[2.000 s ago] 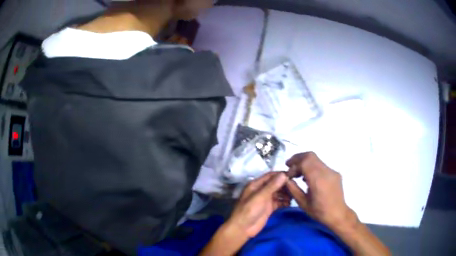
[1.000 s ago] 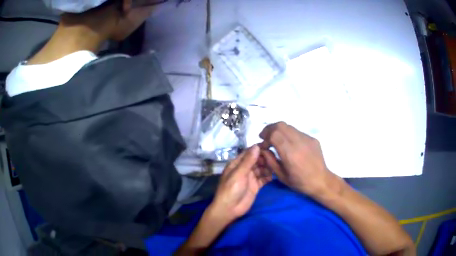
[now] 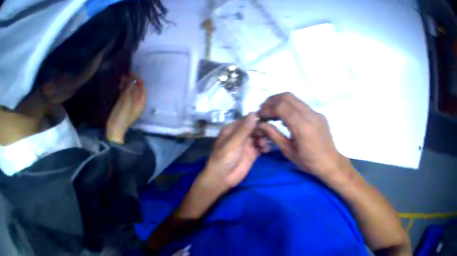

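Observation:
My left hand [image 3: 233,150] and my right hand [image 3: 299,135] meet at the fingertips above the table's front edge. A small dark part [image 3: 260,120] shows between the fingertips; it is mostly hidden and blurred. My left palm is turned up with its fingers curled. A clear plastic bag [image 3: 215,99] lies open just beyond my left hand, with a pile of dark and silvery pieces [image 3: 231,78] at its upper right.
A clear tray [image 3: 163,123] lies left of the bag. Another clear tray [image 3: 273,25] lies behind it with small dark bits. A pale rectangle [image 3: 314,31] is at the right, in glare. A coworker leans in at left, a hand [image 3: 128,107] raised by the tray.
The view has shifted, so the table items sit higher in the picture. The coworker's head is lower and a hand now shows beside the left tray. My hands stay together at the fingertips.

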